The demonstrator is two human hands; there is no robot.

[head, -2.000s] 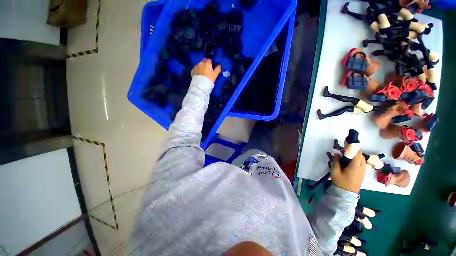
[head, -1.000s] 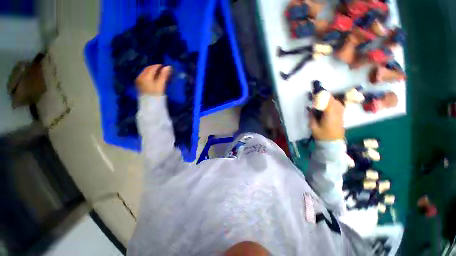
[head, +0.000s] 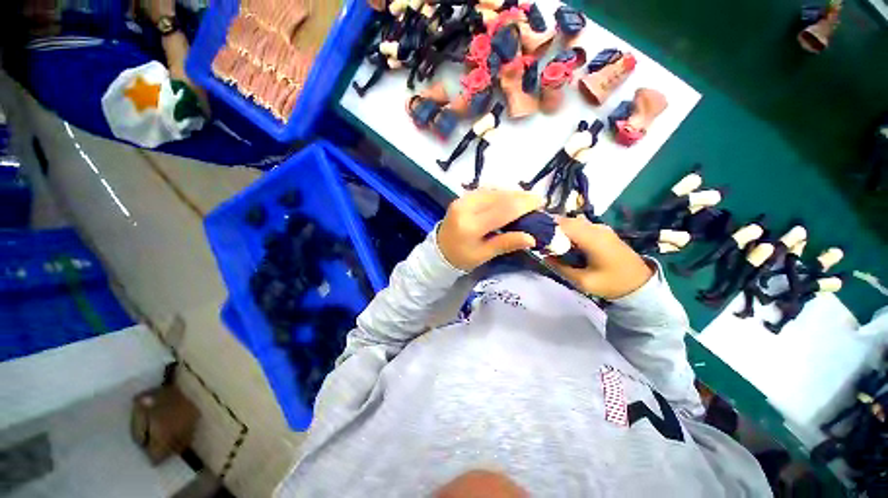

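Note:
My left hand (head: 482,229) pinches a rounded navy-black moulded piece (head: 533,230) in front of my chest. My right hand (head: 606,261) holds a lower body with a cream top (head: 559,241) against it; my fingers hide most of the legs. The dark piece meets the cream part, but how far it is fitted is unclear. Another black-legged lower body (head: 576,146) lies on the white sheet just beyond my hands. A blue bin (head: 226,226) of dark pieces (head: 297,277) stands to the left.
Tan-orange and red torsos (head: 521,78) and leg assemblies lie on the white sheet (head: 667,92). More leg assemblies (head: 745,238) lie on the green bench at right. A blue tray (head: 206,44) of flesh-coloured limbs (head: 258,58) is upper left, near another person's arm (head: 173,49).
My left hand has left the blue bin and come to my right hand, now with a dark piece in it. My right hand has moved off the white sheet with the lower body. The view has turned.

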